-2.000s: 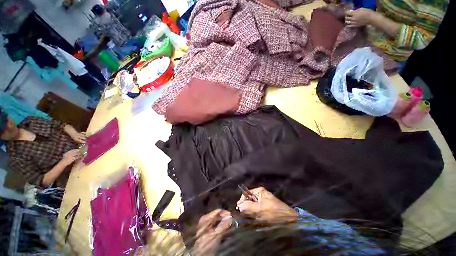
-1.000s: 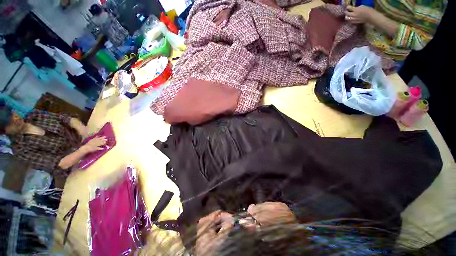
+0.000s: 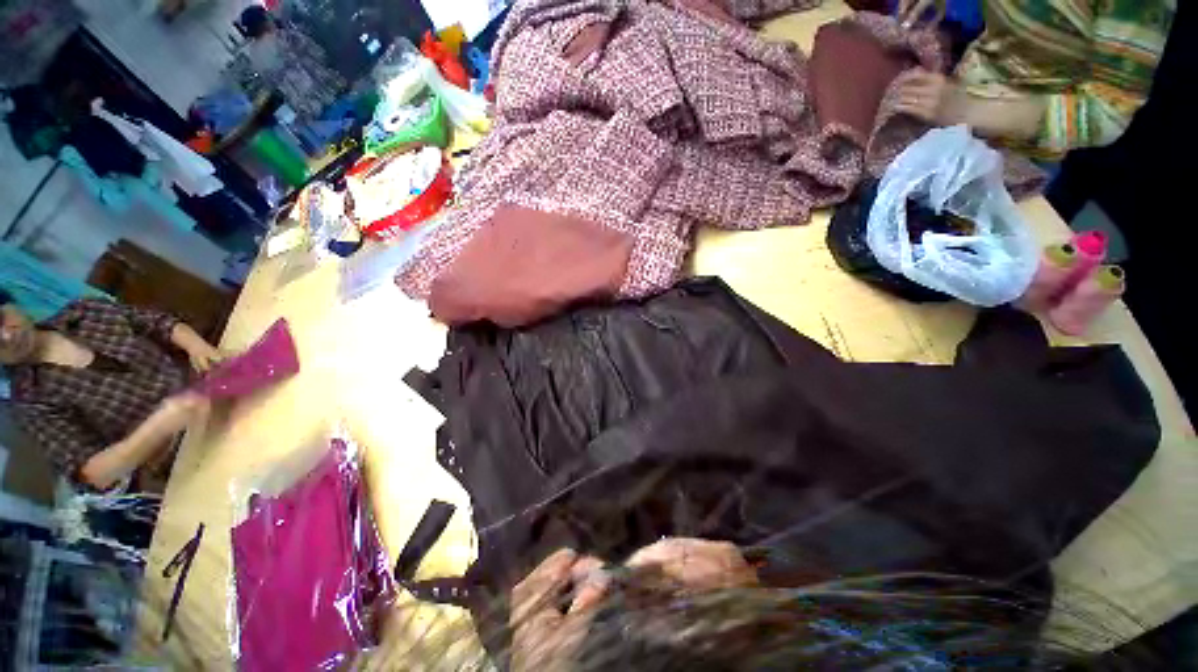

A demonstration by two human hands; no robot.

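Observation:
A large dark brown garment (image 3: 788,446) lies spread over the near part of the table, gathered at its upper left. My left hand (image 3: 552,604) is at the bottom middle, its fingers bent at the garment's near edge. My right hand (image 3: 696,567) is close beside it on the right, partly covered by blurred hair strands. Whatever lies between the fingertips is too small and blurred to tell. A narrow dark strip (image 3: 427,536) sticks out at the garment's left edge.
Tweed coats (image 3: 604,171) are heaped behind the garment. A packed magenta garment (image 3: 300,565) and slim dark scissors (image 3: 184,571) lie left. A white plastic bag (image 3: 953,223) and pink thread cones (image 3: 1088,282) stand right. A person at left handles magenta cloth (image 3: 256,365); another's arm shows top right.
My right hand has come down and left, close to my left hand; the dark slim item seen in it earlier no longer shows. The person at left has lifted the magenta cloth.

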